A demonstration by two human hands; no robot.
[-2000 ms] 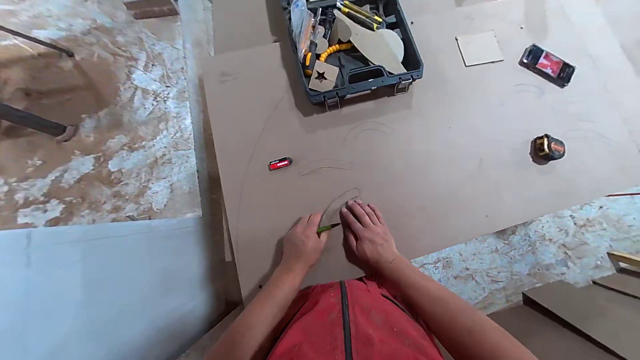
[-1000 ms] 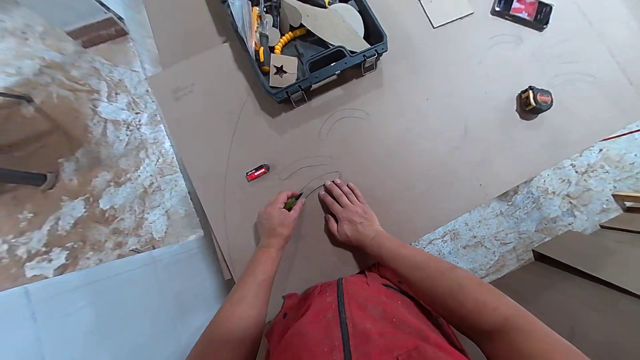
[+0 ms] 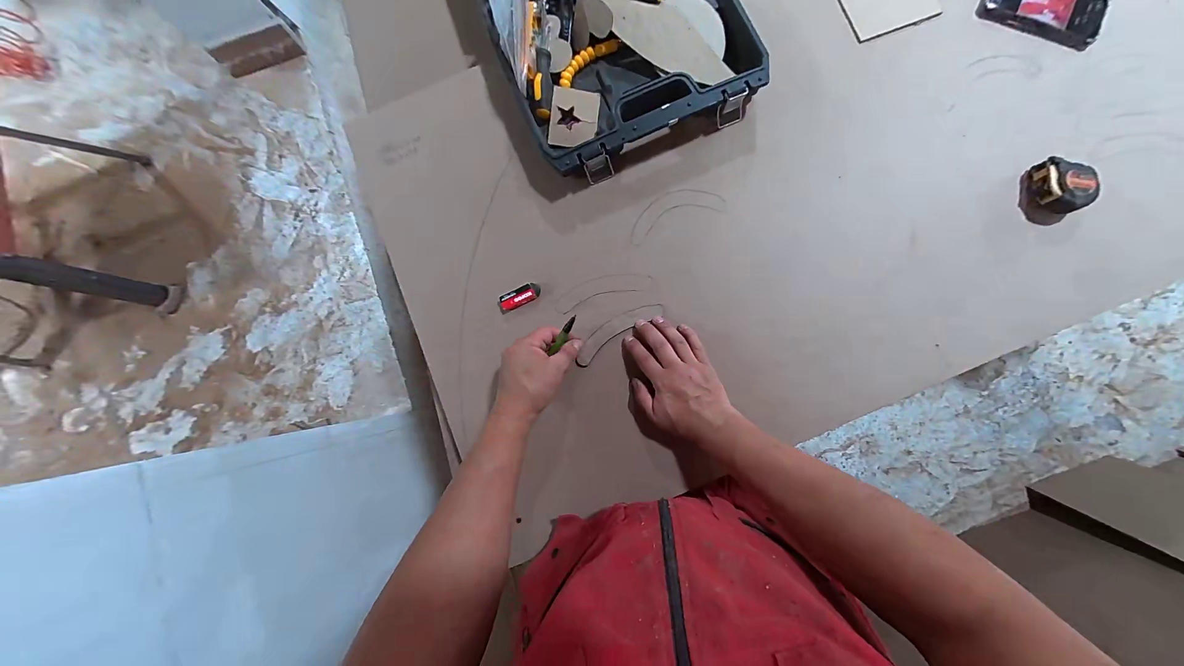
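Between the thumb and fingers of my left hand [image 3: 538, 368] is a green pencil [image 3: 561, 336], its dark tip pointing up off the brown board [image 3: 832, 277]. My right hand [image 3: 675, 379] lies flat on the board with fingers spread, fingertips at the edge of a drawn curved outline [image 3: 620, 326]. That outline has a darker lower line and rounded left end. Two more thin curved outlines are drawn farther up. A small red and black eraser or battery-like block [image 3: 519, 297] lies up and left of my left hand.
An open dark toolbox [image 3: 647, 129] with tools and a star-cut wood piece [image 3: 573, 117] stands at the top. A tape measure [image 3: 1061, 186], a phone-like device [image 3: 1045, 17] and a pale square panel [image 3: 890, 14] lie at right. Metal legs [image 3: 83, 279] are at left.
My left hand with the pencil has moved left, away from my right hand. The outline's lower edge and left end show a darker line than two seconds ago. The view has shifted.
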